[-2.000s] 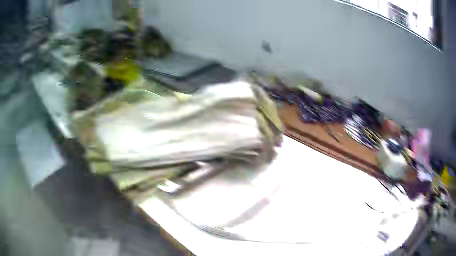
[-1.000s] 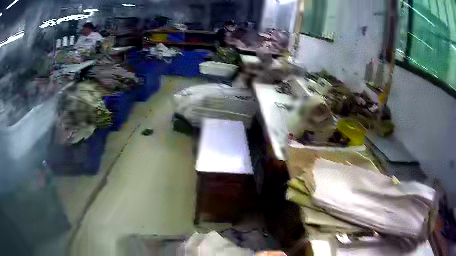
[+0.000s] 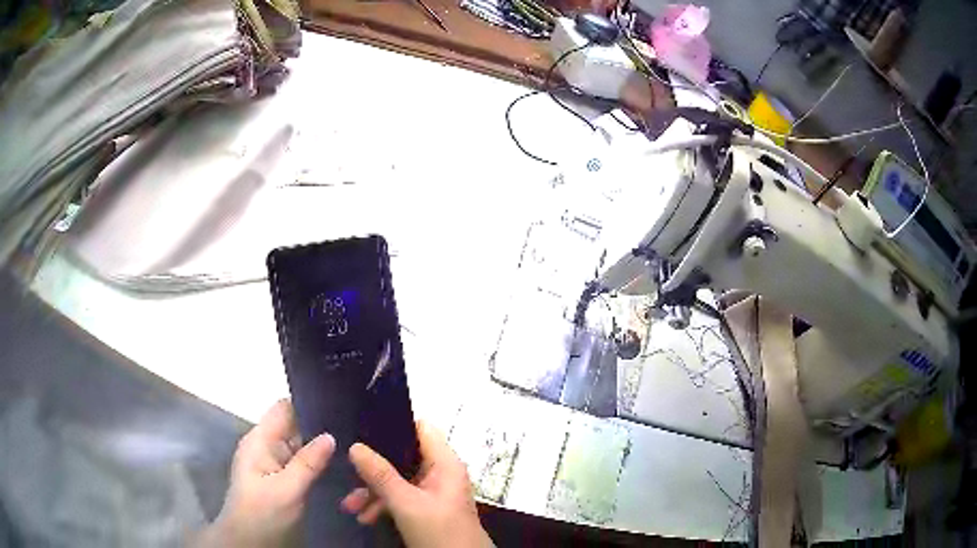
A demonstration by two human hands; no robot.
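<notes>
A tall black smartphone (image 3: 343, 343) is held upright over the front edge of the white table, its dark screen showing faint clock digits. My left hand (image 3: 273, 471) grips its lower left side, with the thumb on the front. My right hand (image 3: 418, 487) grips its lower right side, with the thumb near the lower screen. The fingers behind the phone are mostly hidden. A thick folded fabric bundle (image 3: 139, 64) lies at the upper left, with a pale fabric panel (image 3: 188, 214) beside and below it.
A white sewing machine (image 3: 793, 246) stands on the right, its needle area (image 3: 584, 305) over the bed. A beige fabric strip (image 3: 777, 428) hangs by the machine head. A white box (image 3: 595, 59) with black cable and a pink plastic bag (image 3: 682, 41) are at the back. Loose threads lie on the bed.
The view has swung from the aisle and workshop back to the table and machine. Both hands and the smartphone are now in view; neither was clearly seen before.
</notes>
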